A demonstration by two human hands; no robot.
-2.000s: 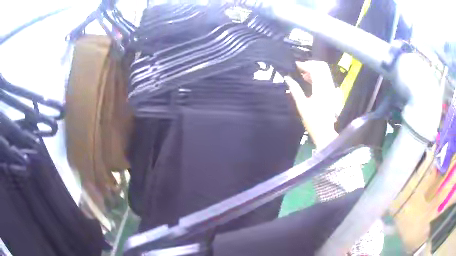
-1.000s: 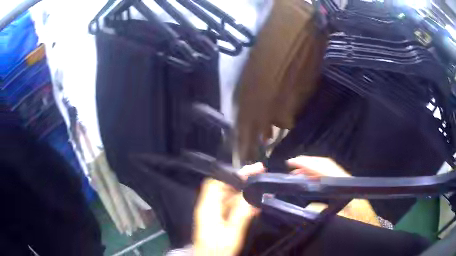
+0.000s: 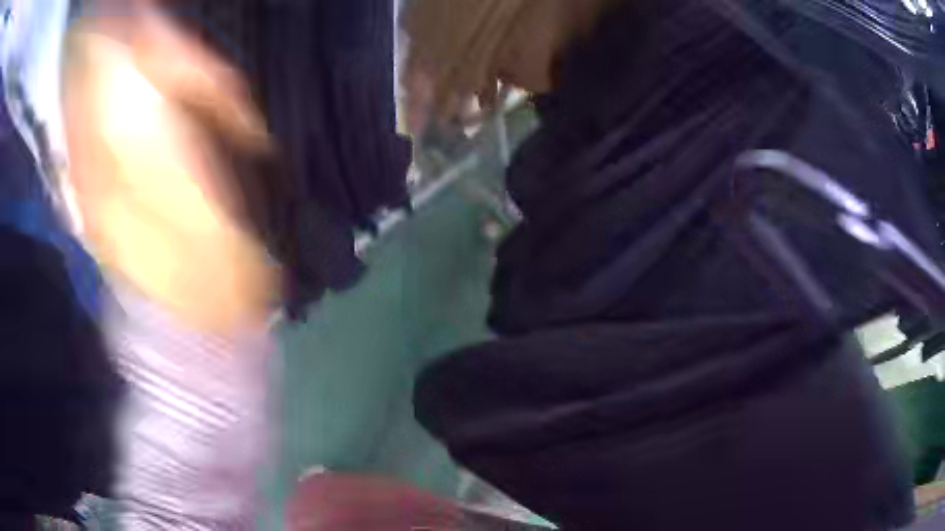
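Observation:
A black garment (image 3: 663,425) fills the lower right, its folded edge bulging towards the centre. A glossy black hanger (image 3: 829,202) slants across the right side above it. My left hand (image 3: 166,166) is large and strongly blurred at the upper left, with a pale striped sleeve below it. Its fingers overlap dark hanging cloth, and I cannot tell whether they hold anything. My right hand is not in view, so what supports the hanger is not visible.
More black garments (image 3: 321,135) hang at the upper left centre, and others (image 3: 642,187) hang behind the hanger. Brown cloth (image 3: 487,42) hangs at the top. A grey rack base bar (image 3: 440,182) crosses the green floor (image 3: 363,363). A blurred reddish shape (image 3: 363,503) is at the bottom.
The view has tilted down towards the floor. My left hand has moved from the hanger's end to the upper left. The hanger now shows farther right, and my right hand is out of view.

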